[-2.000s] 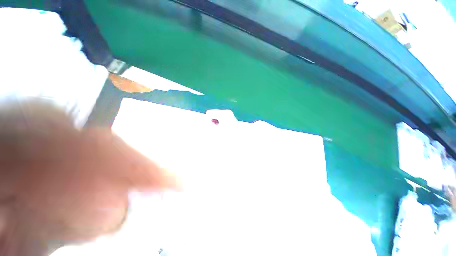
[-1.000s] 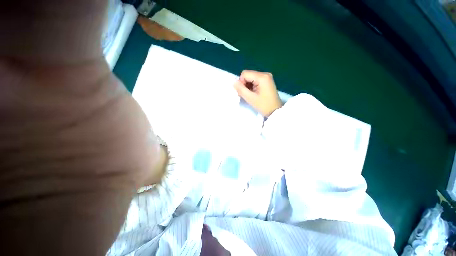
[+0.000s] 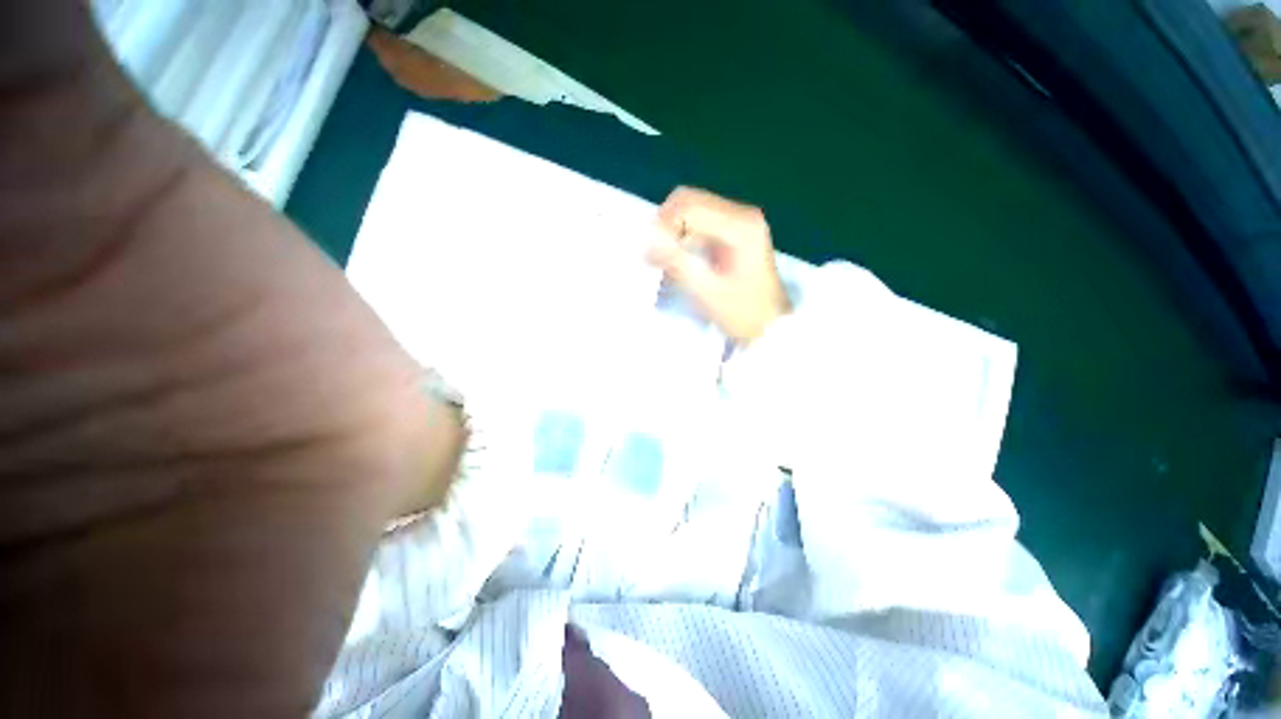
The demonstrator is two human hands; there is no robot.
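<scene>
A large white tray (image 3: pixel 464 197) lies in front of me, overexposed, so its compartments hardly show. Two grey-blue rounded patches, which look like the ends of handheld devices (image 3: pixel 636 462), show near my smock. My right hand (image 3: pixel 724 264) is at the tray's far edge with its fingers curled; whether they hold anything is unclear. My left hand (image 3: pixel 183 379) is very close to the camera and fills the left side; its fingers are cut off or hidden, so its grip cannot be seen.
Stacked white trays (image 3: pixel 302 106) stand at upper left. A tan and brown scrap (image 3: pixel 436 73) lies on the green belt (image 3: pixel 829 141) beyond the tray. A crumpled clear bag of whitish pieces (image 3: pixel 1187 653) is at lower right. A dark rail runs along the upper right.
My right hand has come into view at the tray's far edge and since stayed nearly still. My left hand has come much closer to the camera. The view has tilted down and shifted slightly.
</scene>
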